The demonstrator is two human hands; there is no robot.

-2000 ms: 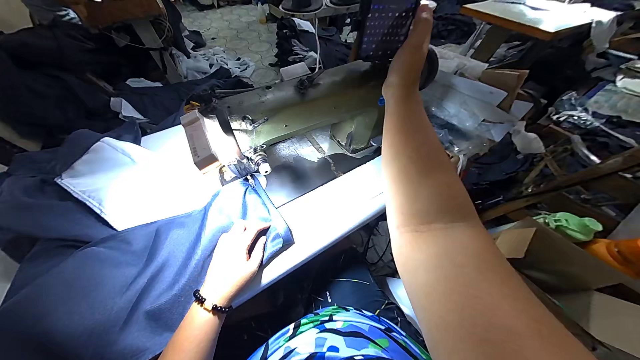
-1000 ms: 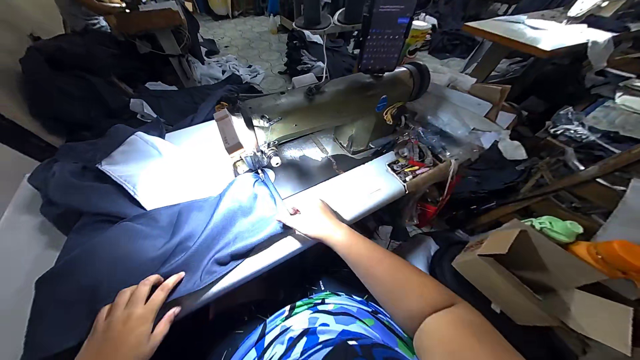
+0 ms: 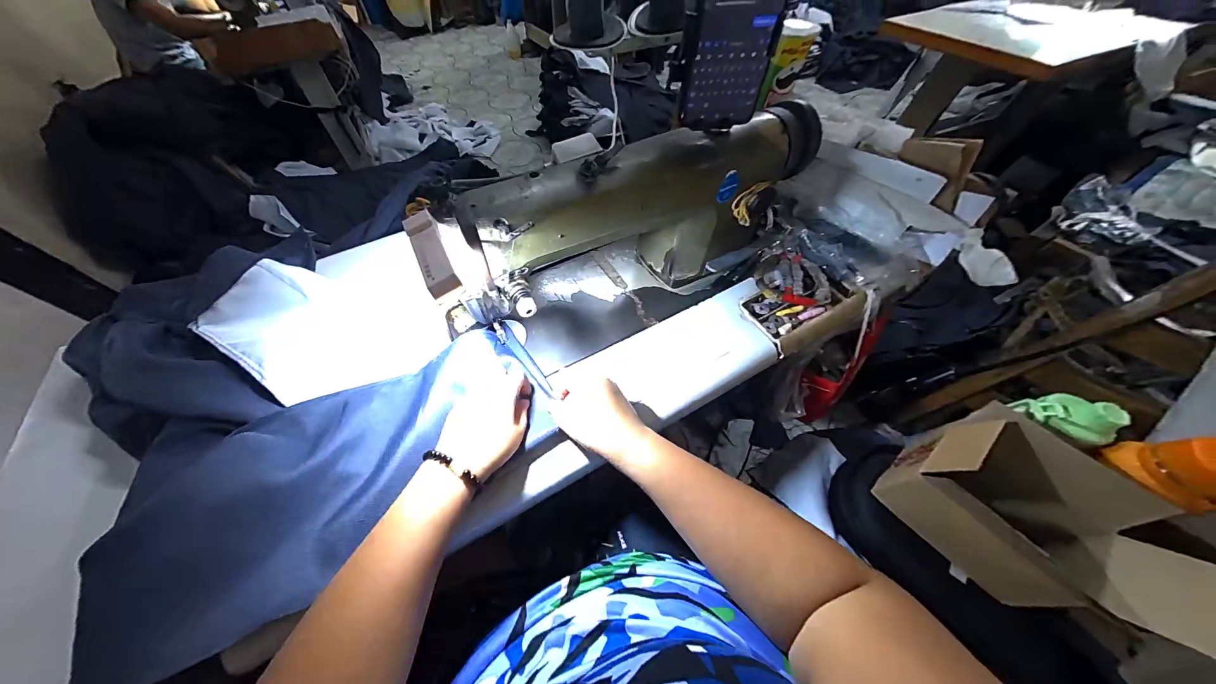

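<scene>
Navy fabric (image 3: 275,484) spreads over the left of a white sewing table (image 3: 693,361) and runs up to the needle area of an olive-green industrial sewing machine (image 3: 617,199). My left hand (image 3: 483,418), with a dark beaded bracelet at its wrist, lies on the cloth just in front of the presser foot. Close to its right, my right hand (image 3: 597,414) has its fingers closed on the narrow fabric edge (image 3: 522,359) that stretches from the foot. Glare washes out some of the fingertips. A pale pocket-like panel (image 3: 261,323) lies on the cloth at the left.
A small cardboard box (image 3: 432,255) stands beside the machine head. A phone (image 3: 730,62) is upright behind the machine. A tray of bobbins and small tools (image 3: 787,306) sits in the table's right side. Open cardboard boxes (image 3: 1007,513) are at lower right. A person (image 3: 157,33) works at far upper left.
My right hand was up at the phone two seconds ago and then came down to the fabric edge. My left hand has moved from the lower left of the cloth to near the presser foot.
</scene>
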